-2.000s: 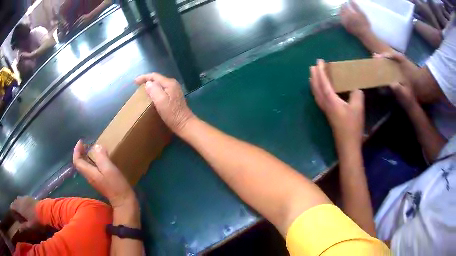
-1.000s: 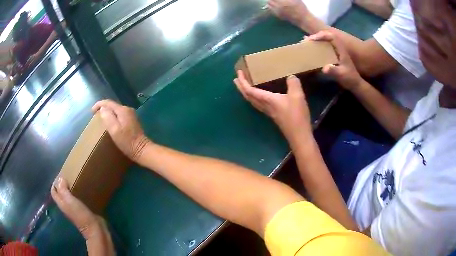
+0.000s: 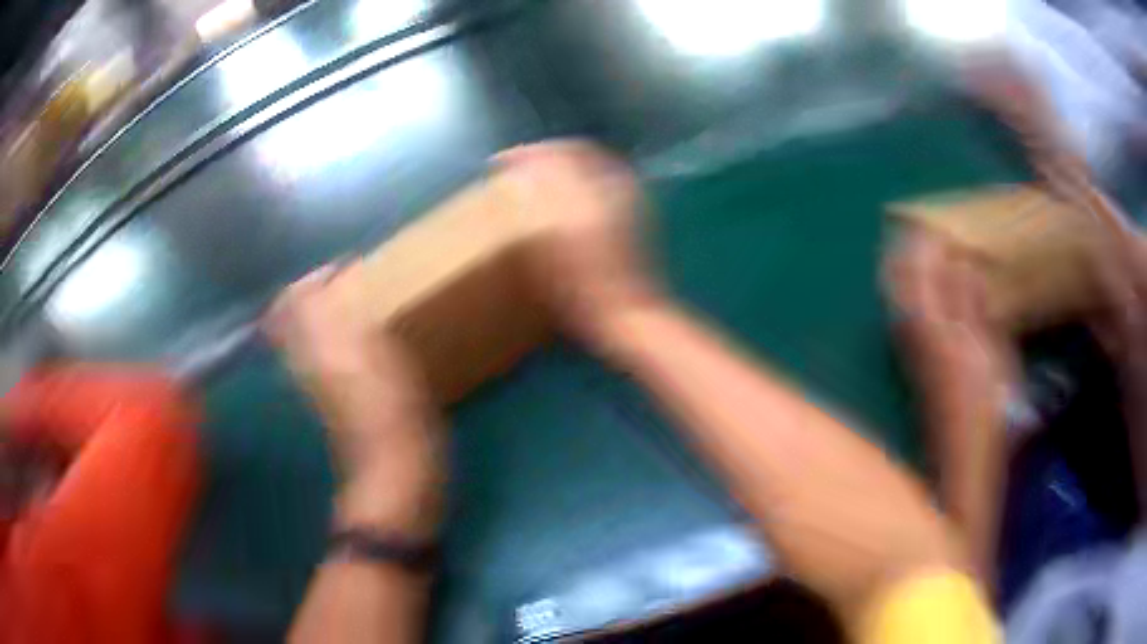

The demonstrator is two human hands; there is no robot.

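Observation:
The frame is blurred by motion. A plain brown cardboard carton (image 3: 472, 283), with no open flap visible, is held between my two hands over the green worktop (image 3: 780, 302). My left hand (image 3: 359, 340), with a dark band on its wrist, grips the carton's left end. My right hand (image 3: 591, 233) grips its right end, fingers over the top far edge. The carton is tilted, its pale long face up and its darker side facing me. Its far side and contents are hidden.
At right, another person's hands hold a second brown carton (image 3: 1006, 245). An orange sleeve (image 3: 107, 491) is at the left. A dark shiny surface with rails (image 3: 377, 107) lies beyond the worktop. The worktop's front edge (image 3: 679, 616) is at the bottom.
The view has swung, so the carton and both my hands appear farther right. Both hands still hold the carton, which now lies at a flatter slant. The other person's carton appears farther right.

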